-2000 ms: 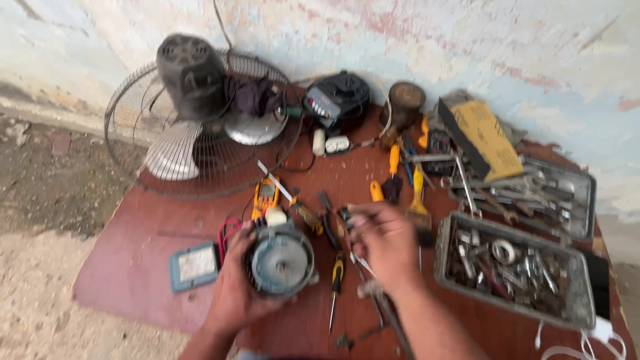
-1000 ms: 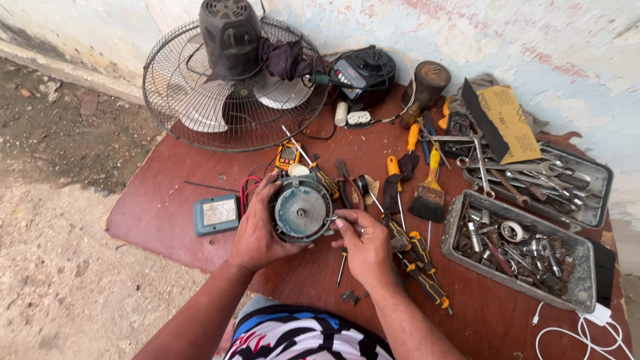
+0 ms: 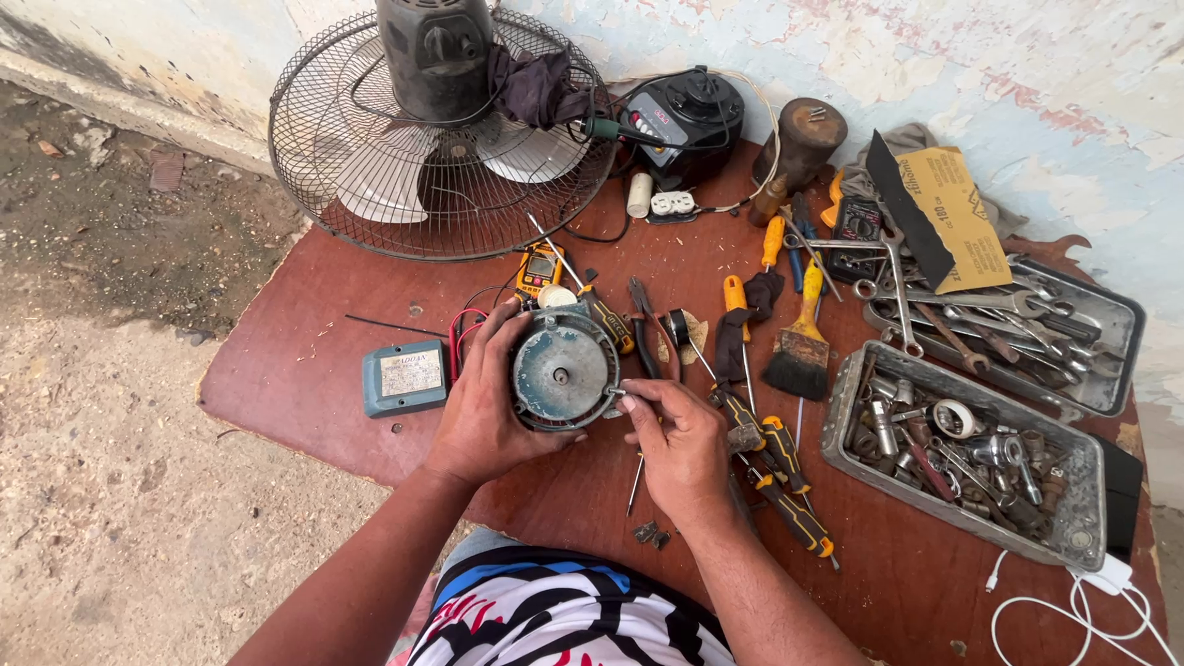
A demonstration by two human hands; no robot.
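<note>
A round electric motor (image 3: 561,368) with a worn blue-green metal housing faces up, its short shaft at the centre. My left hand (image 3: 486,393) grips it by its left and lower side. At the motor's right edge, the thumb and fingertips of my right hand (image 3: 680,444) pinch a small metal piece, perhaps a screw, against the rim. Behind the motor lie a yellow multimeter (image 3: 539,270) and a white cylindrical part (image 3: 556,296). To the left is a blue-green box-shaped cover (image 3: 404,377) with a label. Pliers (image 3: 655,331) and several screwdrivers (image 3: 794,513) lie to the right.
A caged fan (image 3: 444,176) stands at the back left, beside a black appliance base (image 3: 689,120). A paintbrush (image 3: 801,356) lies right of the pliers. Farther right are a metal box of sockets (image 3: 967,453), a tray of wrenches (image 3: 1105,324) and a white cable (image 3: 1078,615).
My right hand has moved from beside the motor to its right edge, with its fingertips at the rim. My left hand still holds the motor. The view has shifted.
</note>
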